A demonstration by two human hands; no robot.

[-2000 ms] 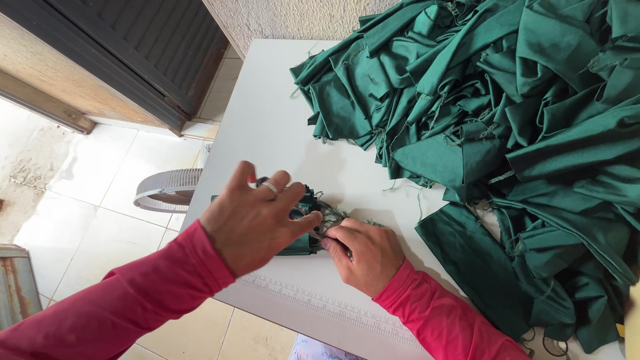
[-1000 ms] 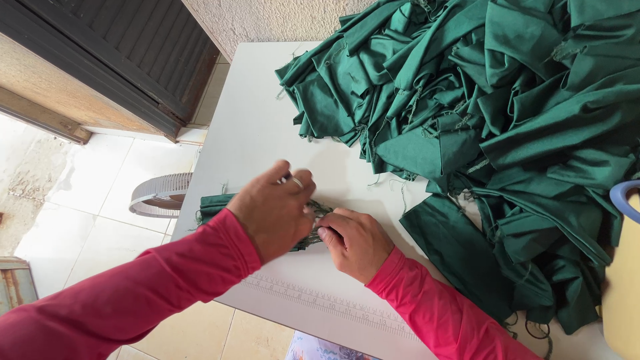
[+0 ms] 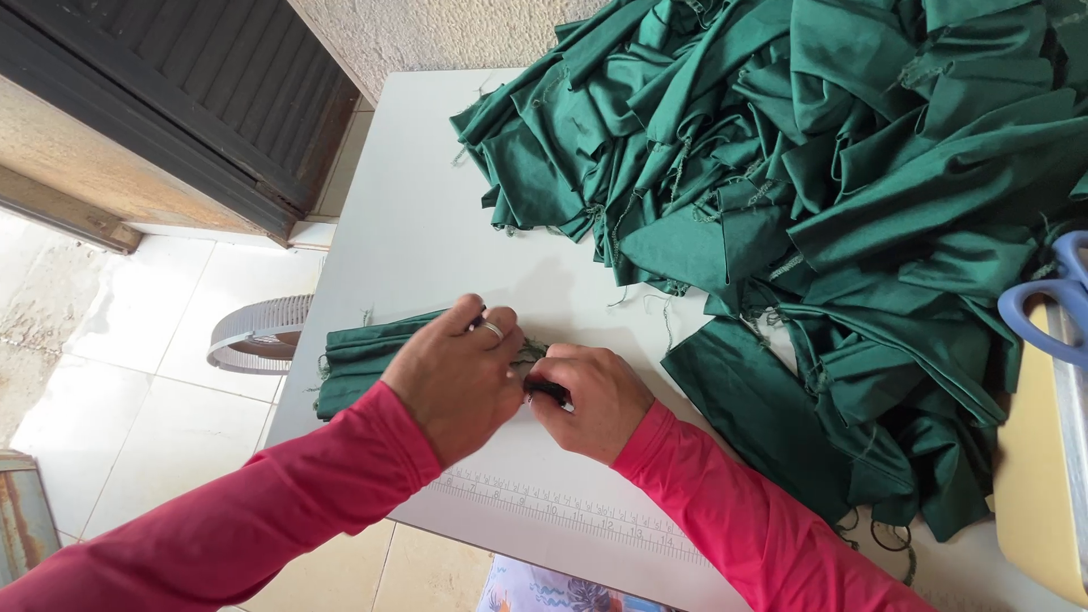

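A folded bundle of green fabric point(image 3: 374, 353) lies on the white table, with frayed thread at its ends. My left hand point(image 3: 463, 378), a ring on one finger, rests over the bundle's right part with a small dark item among its fingers. Close beside it, my right hand point(image 3: 586, 395) pinches a small black item point(image 3: 548, 389), perhaps a band, between thumb and forefinger. What the left fingertips grip is partly hidden. A large heap of green fabric pieces point(image 3: 765, 161) with loose threads covers the table's upper right.
Blue-handled scissors point(image 3: 1050, 310) lie by a cream-coloured machine part or case point(image 3: 1033, 476) at the right. A printed ruler scale point(image 3: 578, 514) runs along the table's near edge. A round grey fan-like object point(image 3: 263, 333) stands beyond the left edge. Thin dark rings point(image 3: 891, 535) lie at the lower right.
The left end of the bundle, mostly covered two seconds ago, now shows fully. A black item now shows in my right fingers. The scissors have come into view.
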